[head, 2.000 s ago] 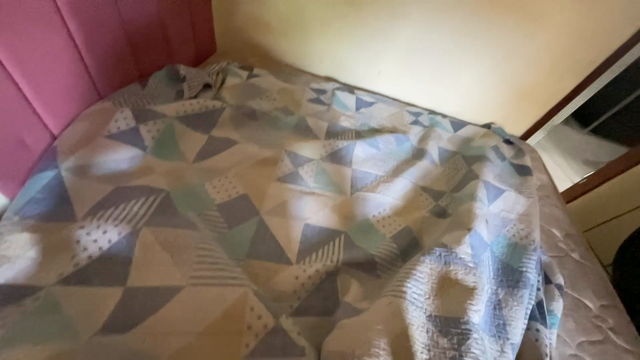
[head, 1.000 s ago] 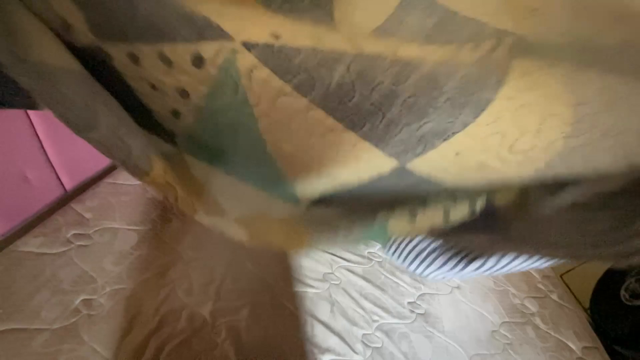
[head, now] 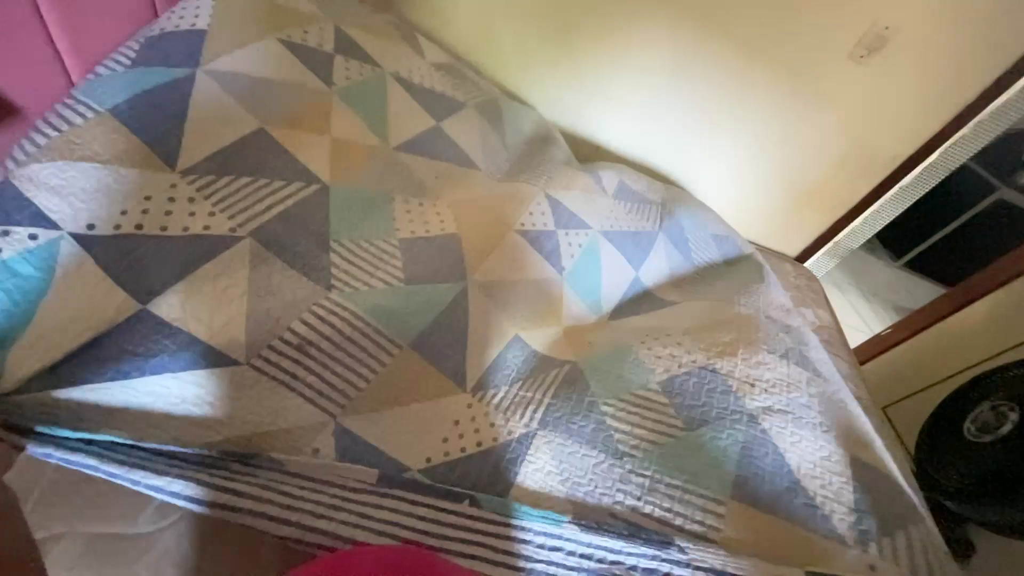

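Observation:
A patchwork-print quilt (head: 408, 312) with triangles, stripes and dots is spread in the air and over the bed, its surface billowed and wrinkled. Its striped underside edge (head: 264, 496) is folded up along the bottom. At the far left edge, the cloth gathers to a point where a dark sliver of my left hand (head: 6, 438) shows, pinching the quilt; most of that hand is out of frame. My right hand is not in view. Below the fold, part of the pale mattress (head: 104, 504) shows.
A pink padded headboard (head: 48, 40) stands at the upper left, against a cream wall (head: 704, 96). To the right are a dark-framed mirror or glass panel (head: 944, 312) and a round black object, possibly a fan (head: 972, 440). Something bright pink (head: 384, 562) pokes in at the bottom.
The quilt lay over the bed, then was lifted close to the camera, baring the quilted mattress. Now it has come down and spreads across the bed again.

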